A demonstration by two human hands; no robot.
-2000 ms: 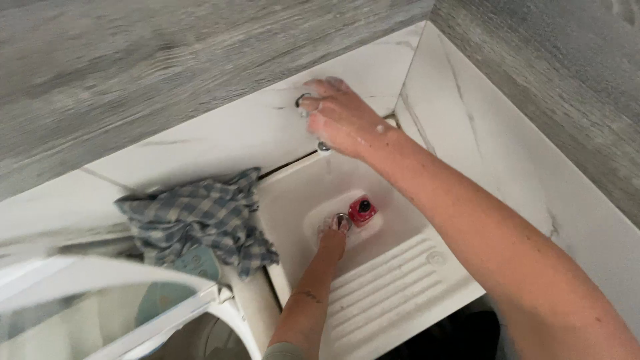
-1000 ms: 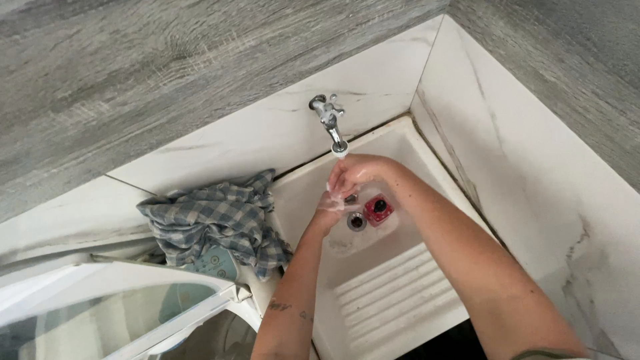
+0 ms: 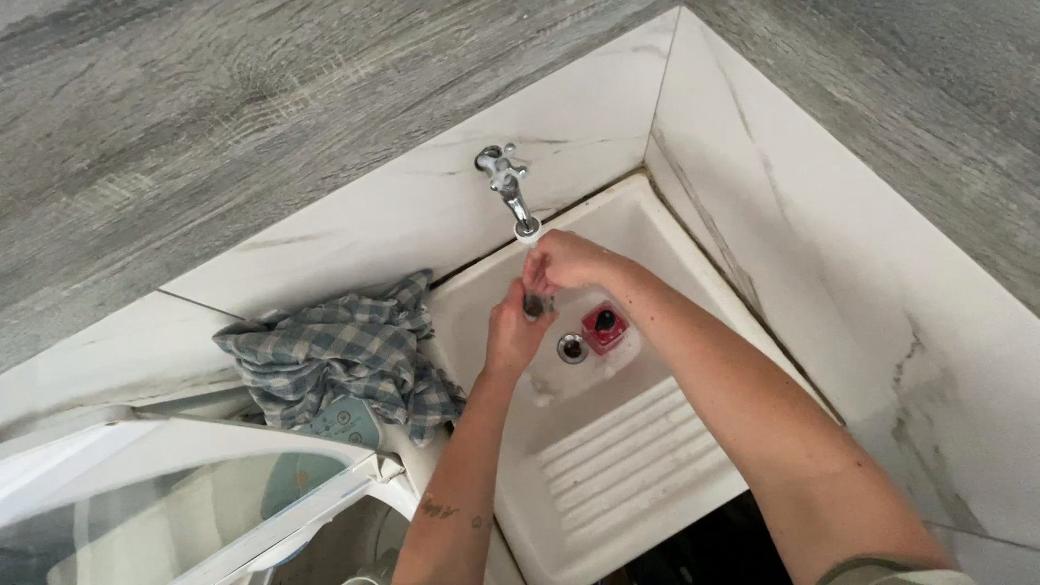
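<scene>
My left hand (image 3: 517, 329) grips a small clear object (image 3: 536, 305) with a dark round middle, over the basin of a white laundry sink (image 3: 585, 496). Its exact kind cannot be told. Right under the spout of a chrome wall tap (image 3: 508, 188) is my right hand (image 3: 566, 262), its fingers curled close to the object; whether they touch it is unclear. A red square container (image 3: 605, 328) with a black round part on top stands in the basin beside the metal drain (image 3: 572, 348).
A blue-grey checked cloth (image 3: 337, 353) lies bunched left of the sink, over a pale blue patterned item (image 3: 345, 422). At the lower left is a raised white-framed clear lid (image 3: 203, 487). Marbled wall panels (image 3: 812, 211) border the sink's back and right side.
My right hand has come down from the tap's handle to below the spout. My left hand has risen from the basin floor near the drain to beside my right hand.
</scene>
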